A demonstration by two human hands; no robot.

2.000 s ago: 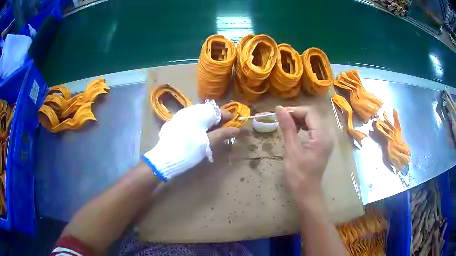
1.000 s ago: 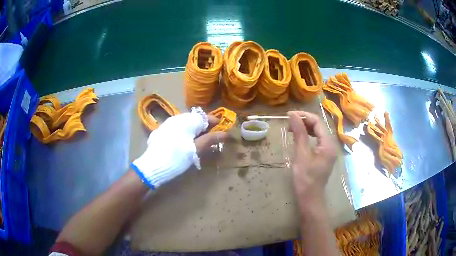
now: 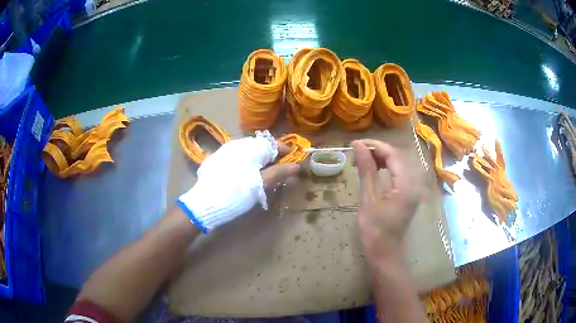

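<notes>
My left hand (image 3: pixel 230 176), in a white knit glove with bare fingertips, holds a small orange strap piece (image 3: pixel 295 149) between thumb and fingers. My right hand (image 3: pixel 388 189), bare, pinches a thin pale glue stick (image 3: pixel 335 149). The stick's tip is at the right side of the strap piece; whether it touches cannot be told. The stick passes above a small white glue dish (image 3: pixel 328 165) with liquid in it. The dish sits on the tan cardboard board (image 3: pixel 303 265). Part of the strap piece is hidden by my left fingers.
Upright stacks of orange oval rings (image 3: pixel 261 94) stand at the board's back. A lower ring pile (image 3: pixel 189 142) lies left. Looped straps (image 3: pixel 82 144) lie far left beside a blue crate (image 3: pixel 25 208). Loose orange strips (image 3: pixel 496 183) lie right. A green belt (image 3: pixel 189 50) runs behind.
The stick has moved left from above the dish, its tip now at the strap piece. My right hand has moved left with it. The camera view has shifted slightly.
</notes>
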